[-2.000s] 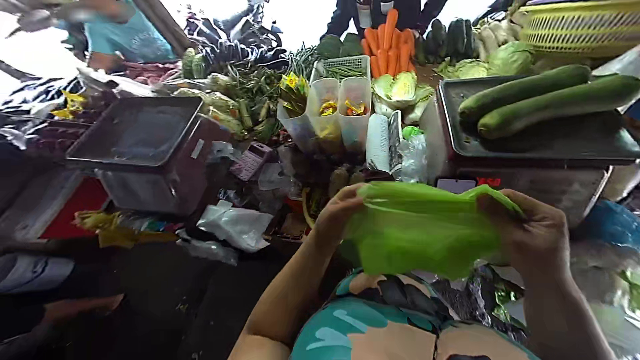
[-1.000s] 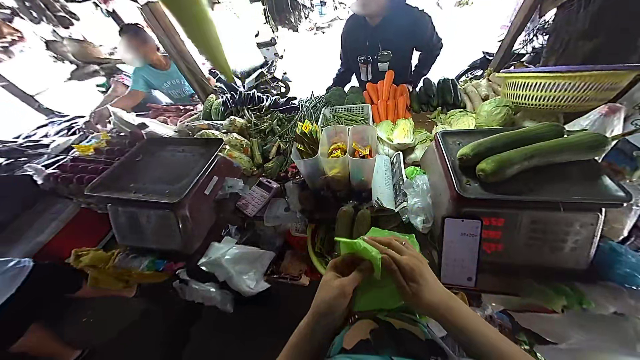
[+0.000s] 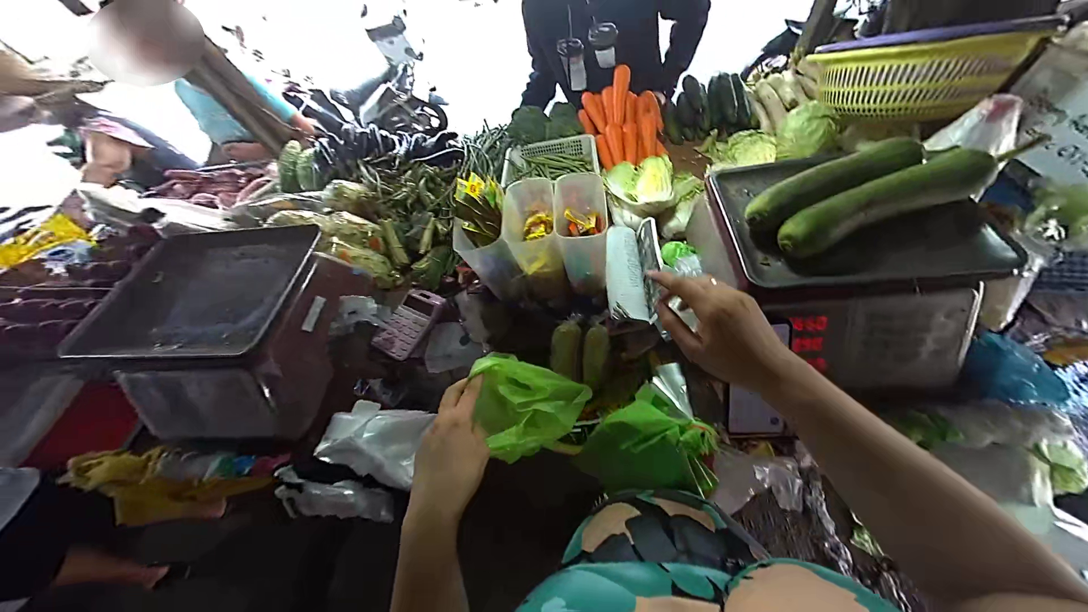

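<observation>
My left hand (image 3: pixel 450 438) holds a light green plastic bag (image 3: pixel 529 406), its fingers at the bag's left edge. Just right of that, a darker green plastic bundle (image 3: pixel 642 442) lies near my body. My right hand (image 3: pixel 718 323) is stretched forward with fingers spread, the fingertips at a small upright pad or booklet (image 3: pixel 650 255) beside a white roll-like item (image 3: pixel 625 272). Whether the fingers grip it cannot be told. Clear plastic containers (image 3: pixel 582 234) with small packets stand to the left of it. Two pale green vegetables (image 3: pixel 580 353) lie between my hands.
At right, a weighing scale (image 3: pixel 867 272) carries two long green gourds (image 3: pixel 892 200); a phone (image 3: pixel 755 408) leans below. Another scale (image 3: pixel 200 293) stands at left, near a pink calculator (image 3: pixel 408 325). Carrots (image 3: pixel 622 119) and cabbages (image 3: pixel 807 132) lie ahead, and a person in dark clothes (image 3: pixel 612 42) stands behind.
My hands were together on the green bag and are now apart. The right hand has let go of it and moved forward and right; the left has moved left with the bag, which is more spread out.
</observation>
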